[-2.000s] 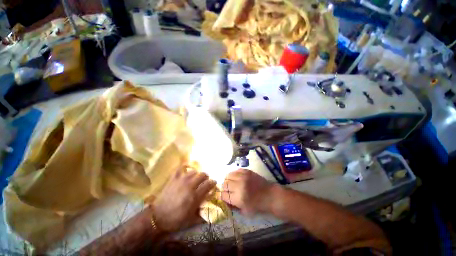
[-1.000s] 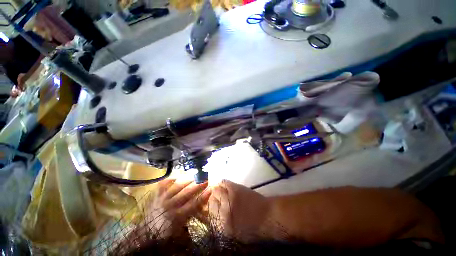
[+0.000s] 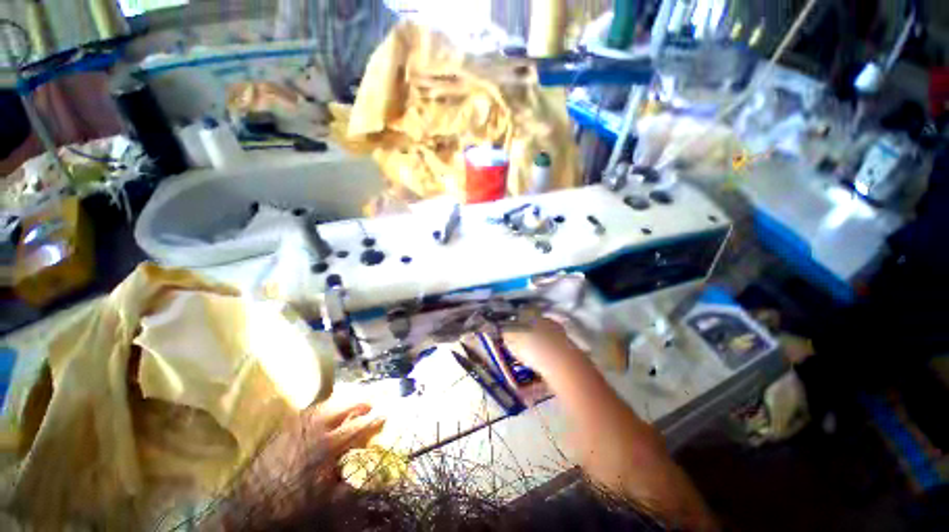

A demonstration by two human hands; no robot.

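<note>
The pale yellow garment piece (image 3: pixel 198 364) lies heaped left of the needle area of the white sewing machine (image 3: pixel 416 255). My left hand (image 3: pixel 323 436) is flat at the table's front, by the garment's edge; hair in front hides part of it, and its grip cannot be told. A small yellow piece (image 3: pixel 375 468) shows beside its fingers. My right hand (image 3: pixel 536 343) reaches under the machine arm over the smartphone (image 3: pixel 531 387); its fingertips are hidden or blurred. Dark slim snips (image 3: pixel 487 376) lie left of the phone.
Behind the machine stand a red thread cone (image 3: pixel 486 174), a white oval tub (image 3: pixel 198 218) and heaped yellow fabric (image 3: pixel 447 104). A yellow box (image 3: pixel 52 249) is at the left. A small tray (image 3: pixel 732 330) with bits sits at the right table end.
My right hand has left the needle area and moved right, under the machine arm over the phone. My left hand stays near the needle. The camera view has pulled back and straightened.
</note>
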